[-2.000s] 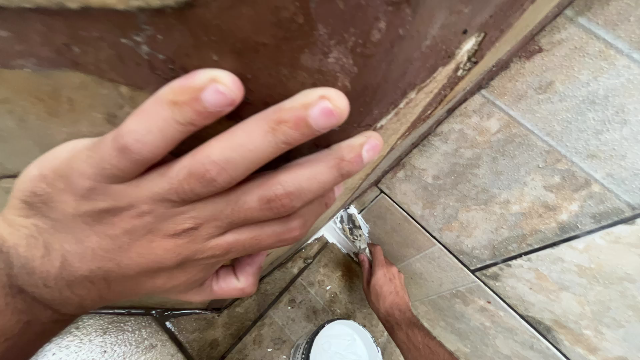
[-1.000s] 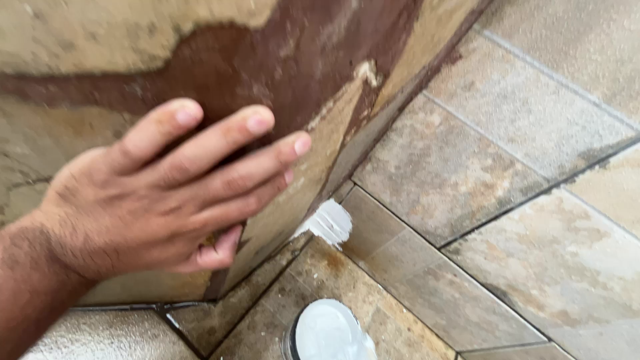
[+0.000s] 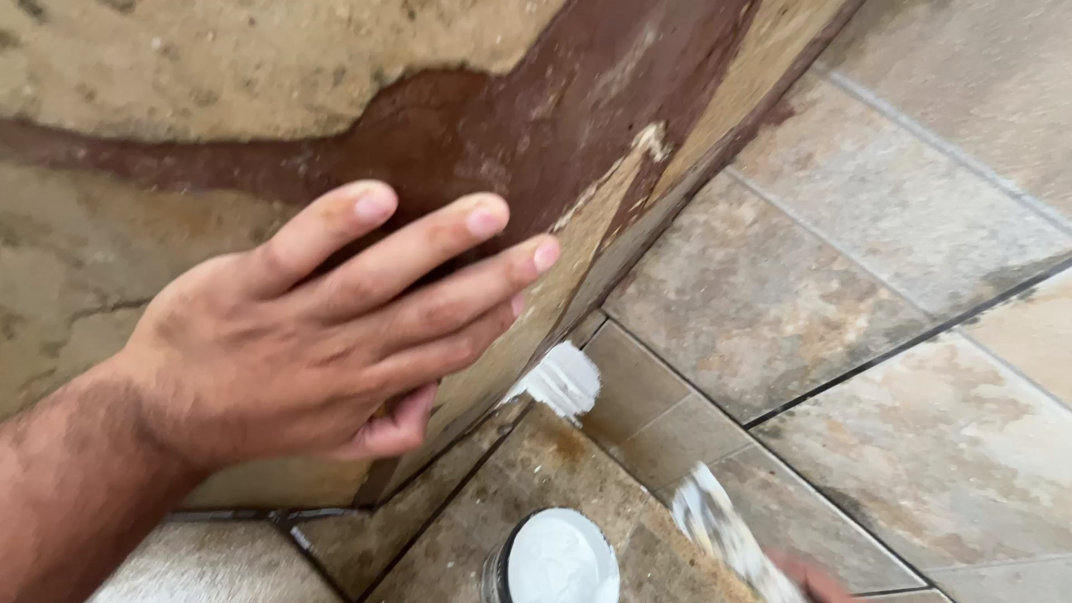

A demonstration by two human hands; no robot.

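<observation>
My left hand [image 3: 335, 335] is spread with its palm toward the brown and tan stone-like surface [image 3: 469, 126], holding nothing; the view does not settle whether it touches. At the bottom edge my right hand [image 3: 808, 576] grips a brush [image 3: 729, 528] smeared with white, its tip blurred and pointing up and left. Left of the brush, an open round container [image 3: 563, 557] of white paint-like material stands on the tiles. A striped white patch [image 3: 565, 381] covers the corner where the stone-like surface meets the tiled base.
Large mottled tiles [image 3: 904, 452] with dark and grey joints fill the right side. A narrow tiled strip [image 3: 695, 427] runs down from the white patch. Stained floor tiles [image 3: 536, 456] surround the container. A pale rough surface [image 3: 209, 561] lies at bottom left.
Two seconds ago my right hand held the brush on the white patch; one second ago it was out of view. Now hand and brush show at the bottom, right of the container.
</observation>
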